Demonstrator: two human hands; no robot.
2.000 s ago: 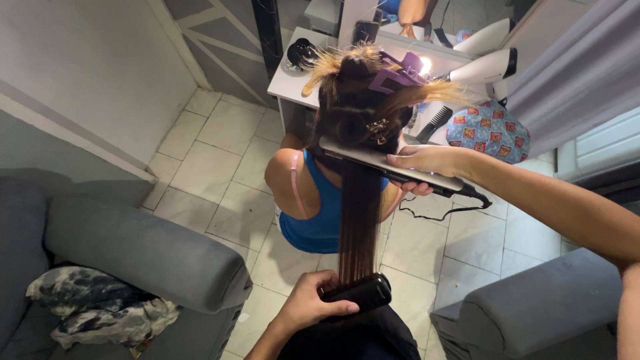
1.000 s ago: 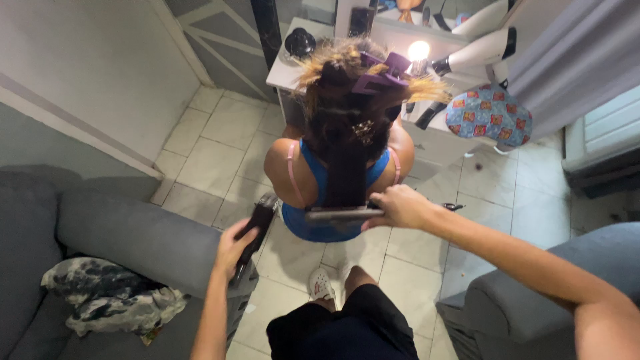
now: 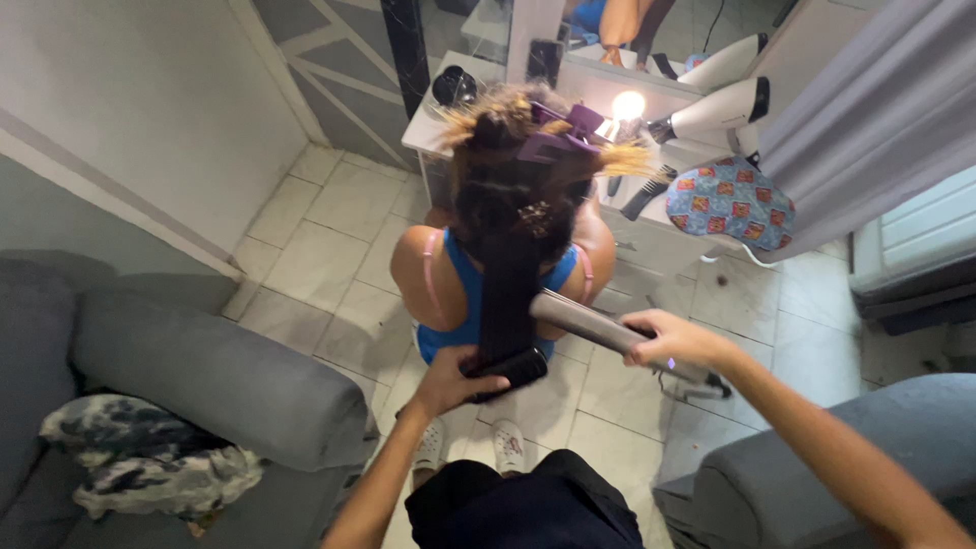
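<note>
A seated person in a blue top has a long dark section of hair point(image 3: 509, 305) hanging down the back. My left hand point(image 3: 450, 379) grips a black hairbrush point(image 3: 515, 371) at the lower part of that section; the bristles are hidden. In my right hand point(image 3: 675, 339) is a hair straightener point(image 3: 583, 316), its tip beside the hair on the right. Whether its plates are together is unclear. A purple claw clip point(image 3: 564, 133) holds up hair on top of the head, and a small patterned clip point(image 3: 534, 219) sits lower at the back.
A white vanity point(image 3: 659, 248) stands ahead with a lit bulb point(image 3: 628, 105), a hair dryer point(image 3: 717, 110), a black comb point(image 3: 648, 194) and a patterned cap point(image 3: 730, 204). Grey sofa arms flank me, the left one point(image 3: 221, 374) and the right one point(image 3: 831, 457). The straightener's cord hangs behind my right hand.
Since one second ago, my left hand has brought the brush from the left side to the hanging hair. My right hand has moved the straightener from across the hair to its right side.
</note>
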